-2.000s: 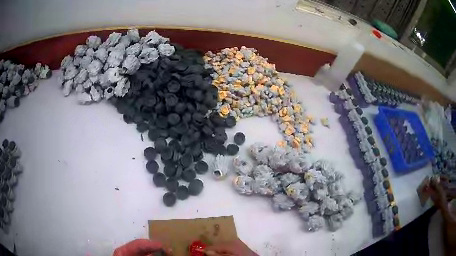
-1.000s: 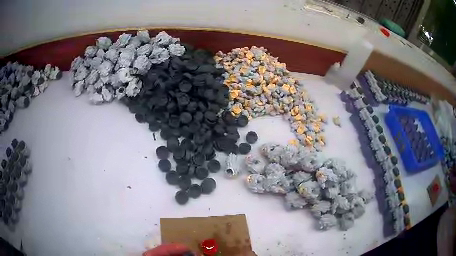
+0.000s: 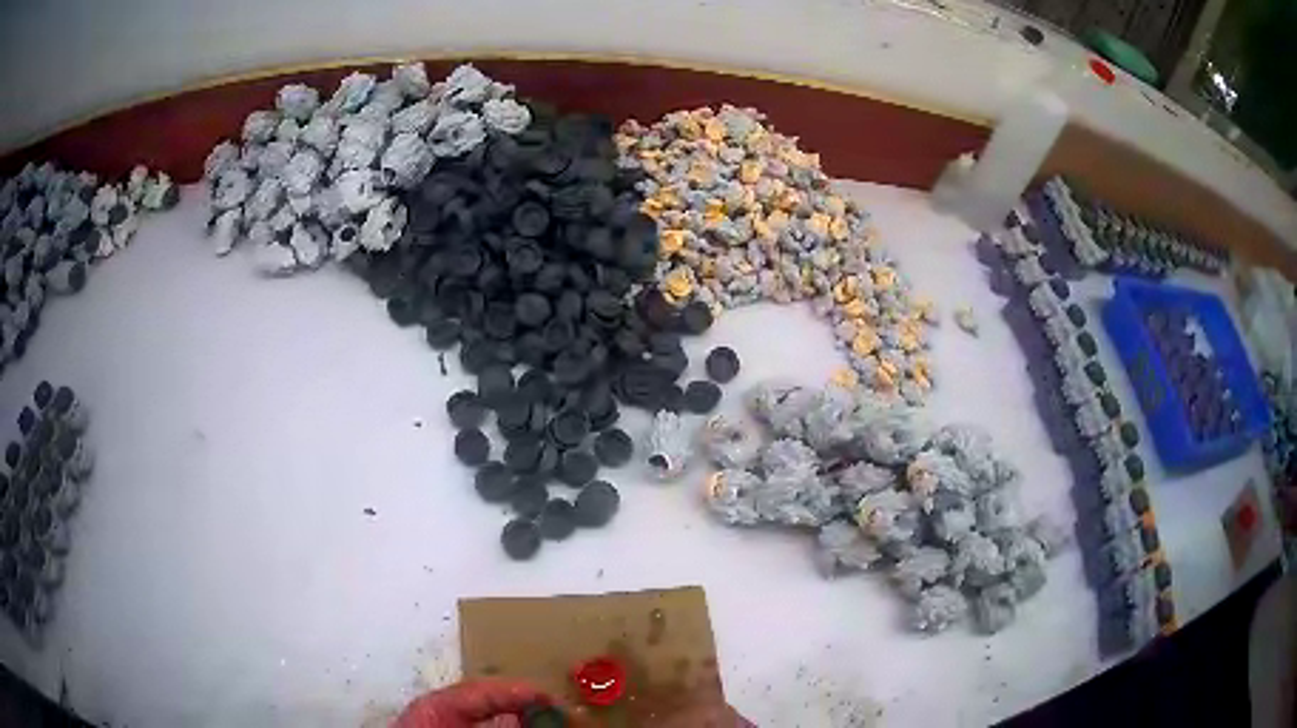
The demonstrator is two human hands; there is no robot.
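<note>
My left hand (image 3: 470,704), coral-red and cut off by the bottom edge, has a black round cap (image 3: 543,715) at its fingertips. A sliver of my right hand (image 3: 734,717) shows at the bottom edge; its fingers are hidden. Between them, a red glue pot (image 3: 600,681) sits on the brown work pad (image 3: 534,634). Black caps (image 3: 529,341) form a large central heap and spread toward me. One grey sculpted piece (image 3: 666,444) stands beside them, left of a heap of grey pieces (image 3: 882,498).
More grey pieces (image 3: 342,164) are heaped back left; grey-and-orange pieces (image 3: 754,213) lie back centre. Joined pieces (image 3: 43,498) stand far left. A squeeze bottle (image 3: 1013,150) stands near the back wall. Purple-grey blocks (image 3: 1067,427) form a row right, beside a blue crate (image 3: 1188,373).
My right hand has withdrawn from the red pot to the bottom edge. My left hand shows more, now with a black cap visible at its fingertips. The view has shifted slightly.
</note>
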